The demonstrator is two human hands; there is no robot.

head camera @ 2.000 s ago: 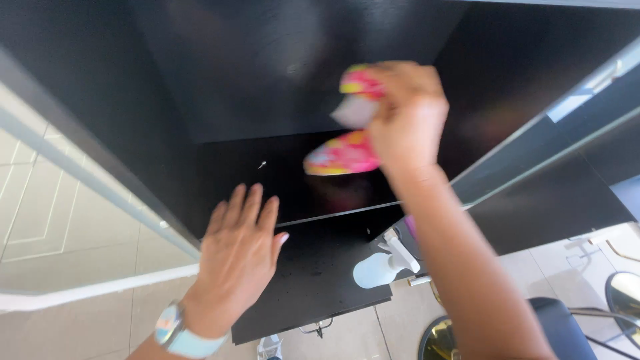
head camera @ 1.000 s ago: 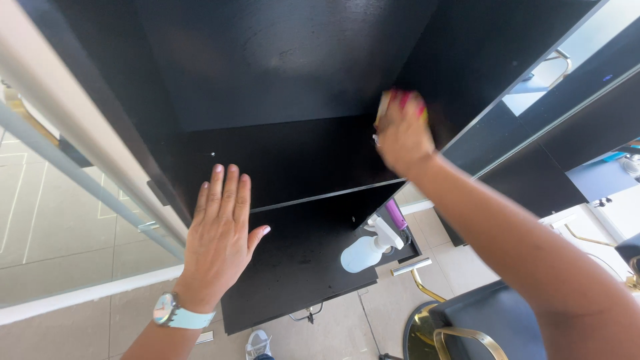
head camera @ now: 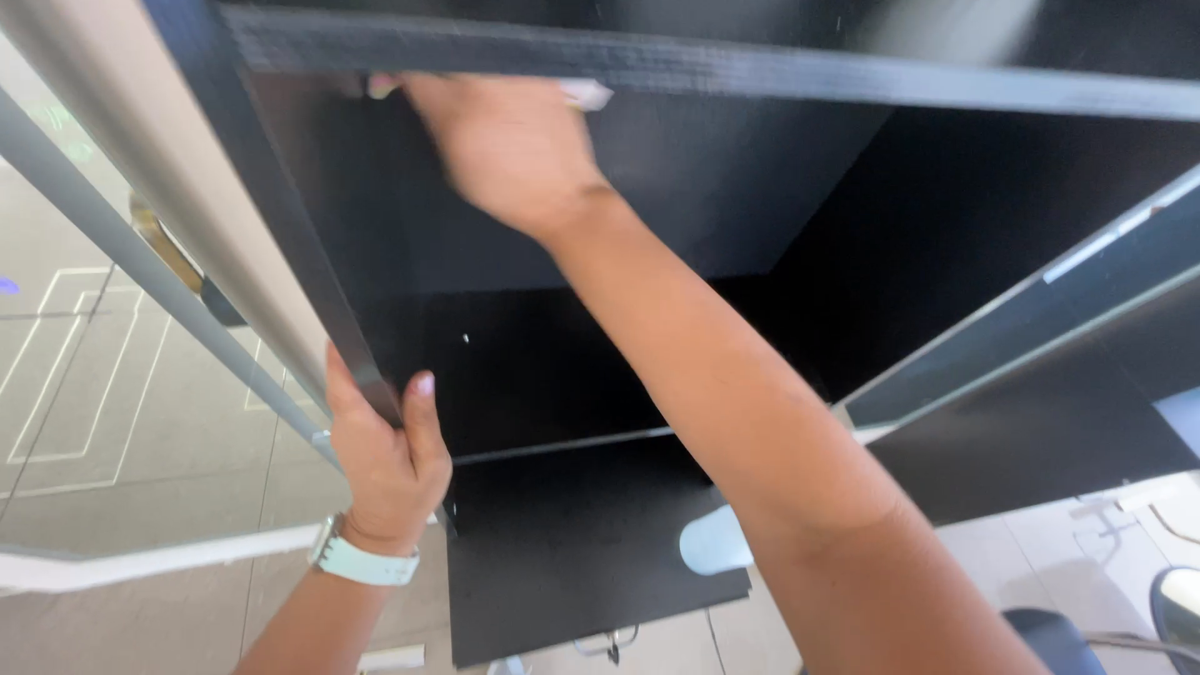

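Note:
My right hand [head camera: 511, 150] reaches into the upper part of a black cabinet compartment, just under the edge of a shelf [head camera: 703, 80]. Bits of a pink, yellow and white cloth [head camera: 586, 94] stick out beside the hand; its fingers are blurred and partly hidden by the shelf edge. My left hand [head camera: 389, 450], with a watch on a pale mint strap [head camera: 366, 562] at the wrist, grips the front edge of the cabinet's left side panel [head camera: 309, 244], thumb on the inner side and fingers outside.
A pale blue bottle [head camera: 714, 541] stands on the lower black shelf [head camera: 581, 553], partly behind my right forearm. Metal-framed glass or mirror panels flank the cabinet. A dark chair [head camera: 1050, 642] is at the lower right.
My right hand has moved from the compartment's floor at the right to its upper left. My left hand, flat with fingers spread before, has closed around the side panel's edge. The view has shifted.

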